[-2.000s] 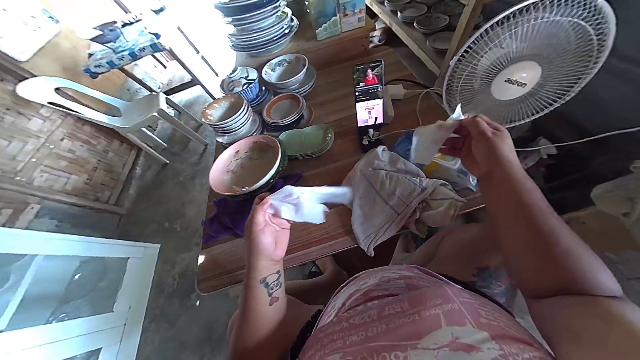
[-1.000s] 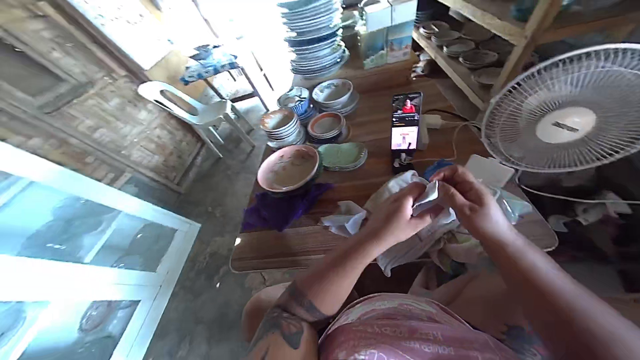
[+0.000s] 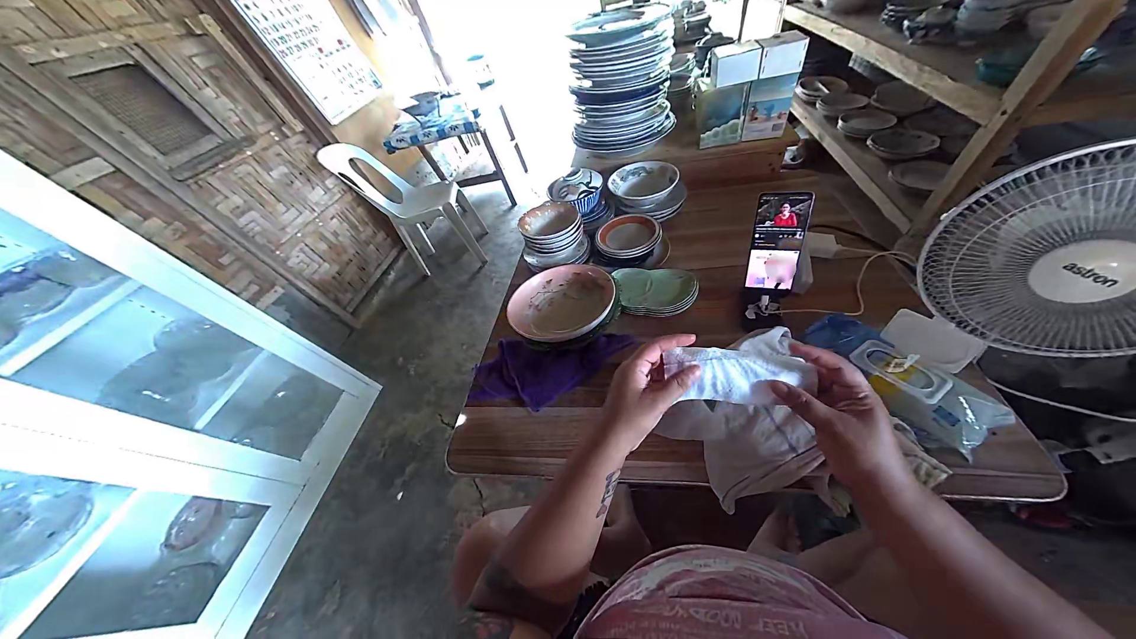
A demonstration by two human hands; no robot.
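A small white wipe (image 3: 729, 376) is stretched between both hands above the front part of the wooden table. My left hand (image 3: 652, 386) pinches its left end, and my right hand (image 3: 825, 399) grips the right end. Beneath and behind the wipe lies a crumpled pale cloth (image 3: 763, 457) that hangs over the table's front edge. To the left are a purple cloth (image 3: 555, 368) and a wide pink bowl (image 3: 562, 303). A pack of wet wipes (image 3: 927, 390) with its lid raised lies just right of my right hand.
Stacked bowls (image 3: 550, 231), green dishes (image 3: 658, 291) and a tall pile of plates (image 3: 621, 80) occupy the table's left and back. A phone (image 3: 778, 244) stands upright on a holder. An electric fan (image 3: 1056, 257) is at the right, beside a wooden shelf (image 3: 985, 133). A glass-doored cabinet (image 3: 266, 479) stands left.
Two seconds ago each hand held a separate white piece, wide apart; the hands then came together over the pale cloth. Now both hold one wipe spread between them.
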